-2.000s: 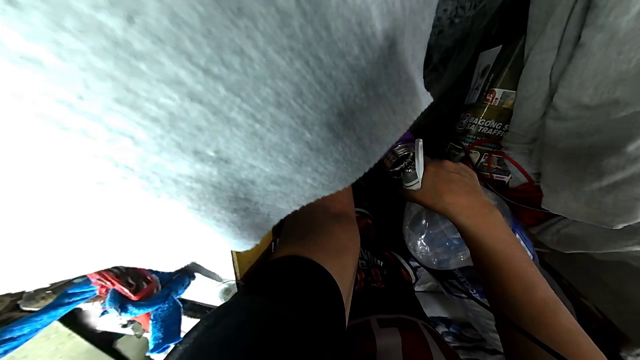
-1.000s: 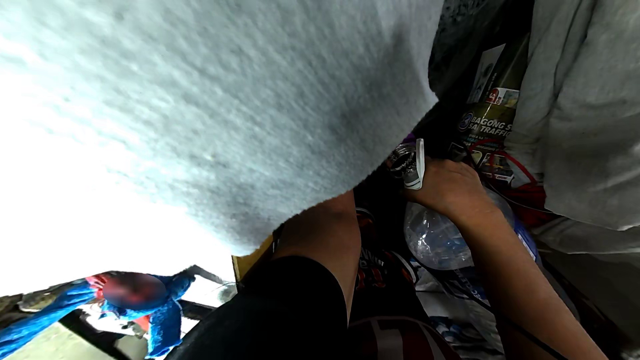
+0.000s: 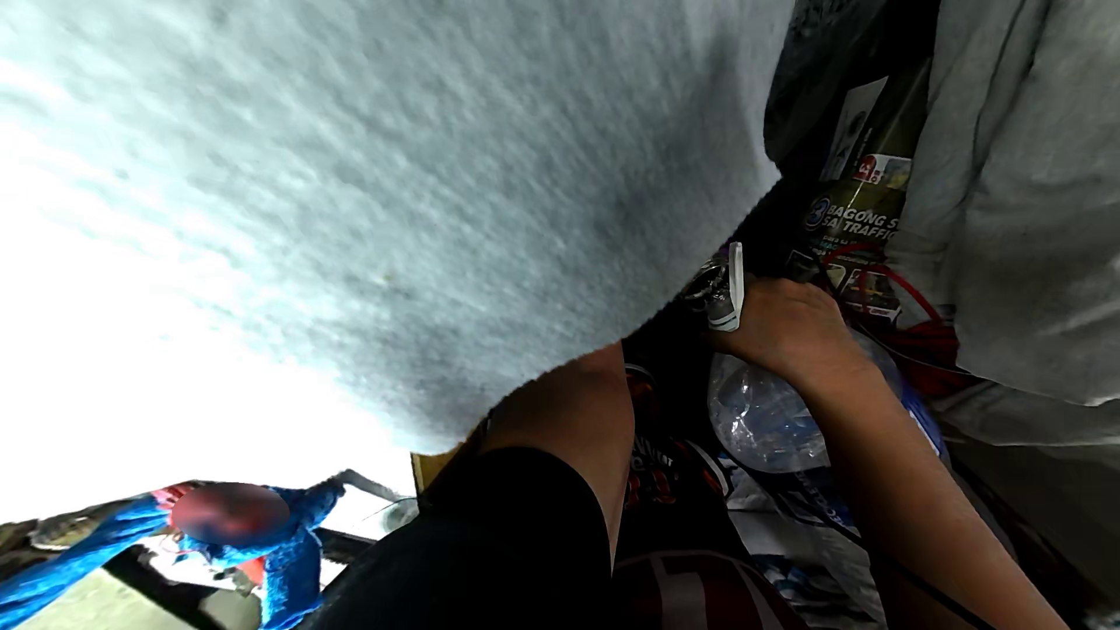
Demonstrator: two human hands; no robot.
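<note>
Pale grey cloth (image 3: 490,192) fills the upper left and middle of the head view. My right hand (image 3: 774,324) reaches in from the lower right, its back toward the camera. The fingers are hidden, so their grip cannot be told. Against the hand lies a dark, shiny item with a white edge (image 3: 725,289), partly covered by the cloth. Just below the hand is a clear plastic container (image 3: 766,420). A bare limb (image 3: 569,411) coming out of black fabric (image 3: 516,525) runs under the cloth; whether it is an arm or a leg cannot be told. My left hand is not visible.
Printed packaging (image 3: 853,210) and a red strap (image 3: 910,293) sit beyond my right hand, beside hanging grey fabric (image 3: 1041,210). Below are dark red-marked items (image 3: 656,472) and plastic wrapping (image 3: 831,551). A person in blue (image 3: 293,560) is at the lower left.
The person in blue at the lower left has shifted posture since the oldest frame. My right hand and the cloth have stayed nearly still.
</note>
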